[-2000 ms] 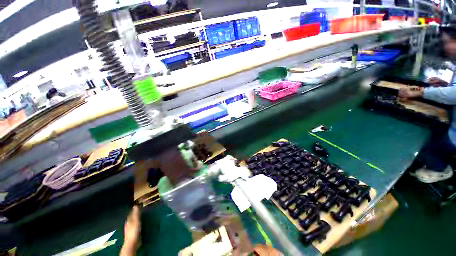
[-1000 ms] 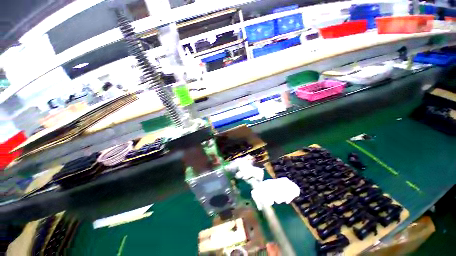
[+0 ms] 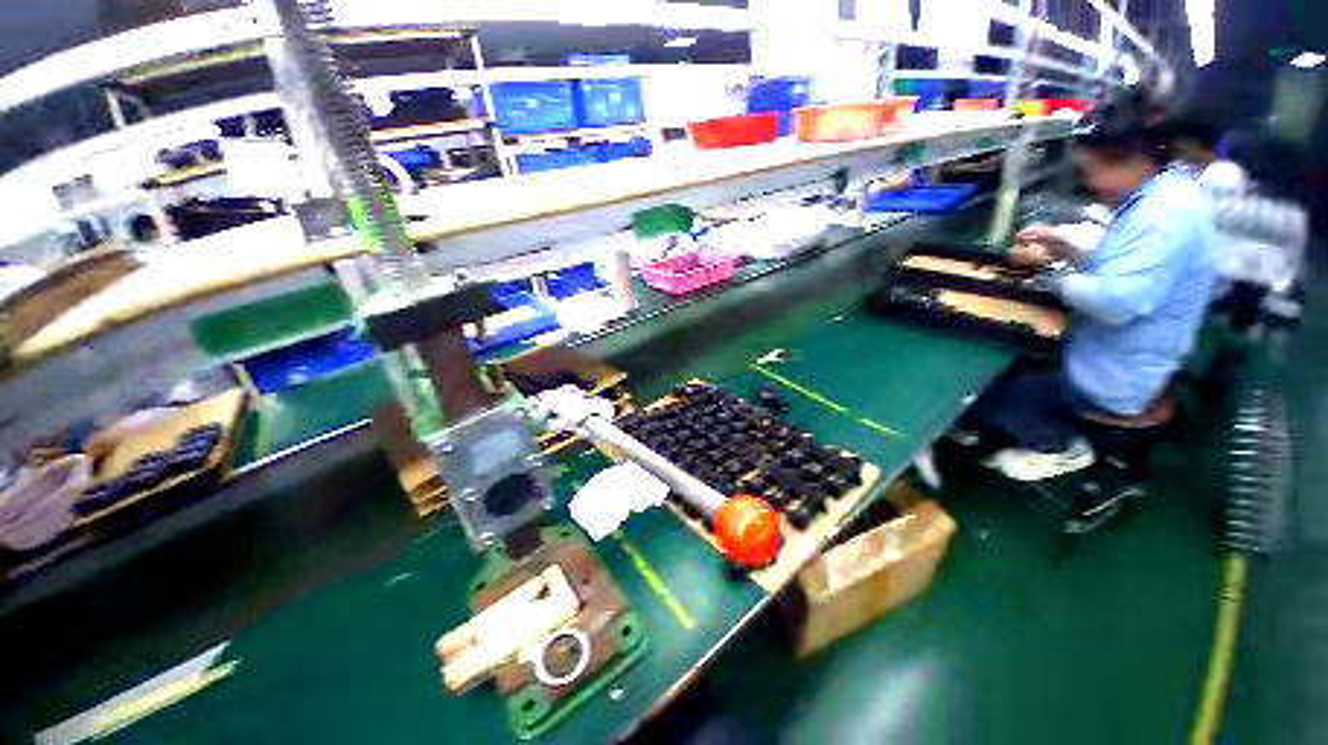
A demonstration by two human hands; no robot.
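Note:
Neither of my hands is in the picture. The arbor press (image 3: 503, 480) stands in front of me, with its square grey bolted face plate above the base. The cream fixture (image 3: 510, 626) lies on the brown-topped green press base (image 3: 594, 597), and I see no black part in it. A white ring (image 3: 561, 656) is at the front of the base. The press lever (image 3: 663, 469) slants out to the right and ends in an orange-red knob (image 3: 747, 530), with no hand on it. Black plastic parts (image 3: 743, 444) lie in rows on cardboard right of the press.
White cloth or paper (image 3: 619, 499) lies beside the press. A cardboard box (image 3: 874, 575) is below the bench edge at right. A pink basket (image 3: 689, 272) is behind the press. A seated person (image 3: 1151, 284) works at the far right. White strips (image 3: 139, 699) lie at lower left.
The view has swung right and back, showing the seated person and the floor. The lever knob now shows uncovered. The hand seen at lower left and the fingers by the lever have left the picture.

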